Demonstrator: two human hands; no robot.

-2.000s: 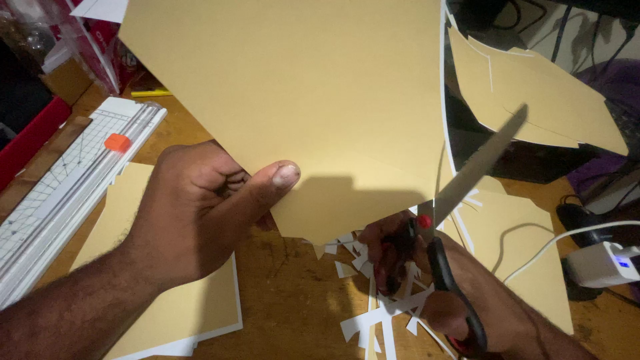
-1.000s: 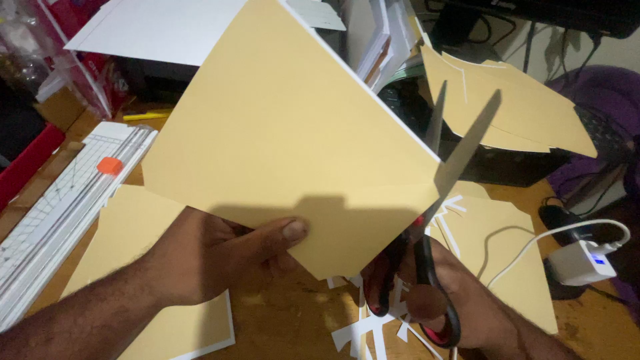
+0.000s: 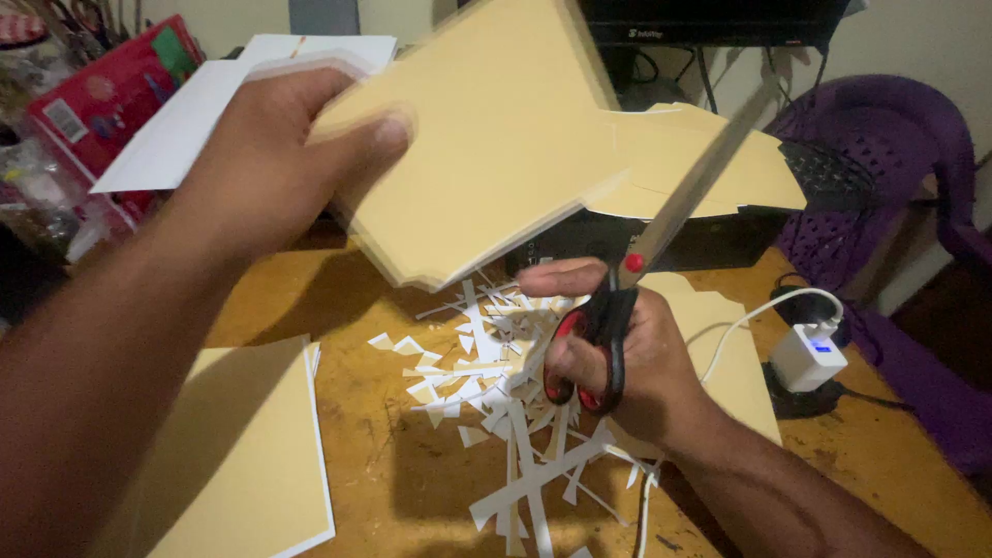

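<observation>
My left hand (image 3: 302,147) grips a tan sheet of card (image 3: 480,147) by its left side, thumb on top; the sheet is raised above the table and a little blurred. In my right hand (image 3: 620,341) is a pair of scissors (image 3: 635,263) with black and red handles, its blades together and pointing up to the right, apart from the sheet. Below both hands lies a heap of cut paper scraps (image 3: 496,372). A stack of tan card with white edges (image 3: 256,449) rests at the lower left, partly in shadow.
More cut tan sheets (image 3: 697,163) lie on a black box (image 3: 697,240) at the back. Another tan sheet (image 3: 736,341) is right of my right hand, near a white charger (image 3: 806,360) with a cable. A purple chair (image 3: 876,124) stands beyond the wooden table (image 3: 364,480).
The scissors, open at the sheet's right edge one second ago, are now shut and apart from it. My left hand has lifted the sheet up and left. The view has shifted, and the paper trimmer is out of sight.
</observation>
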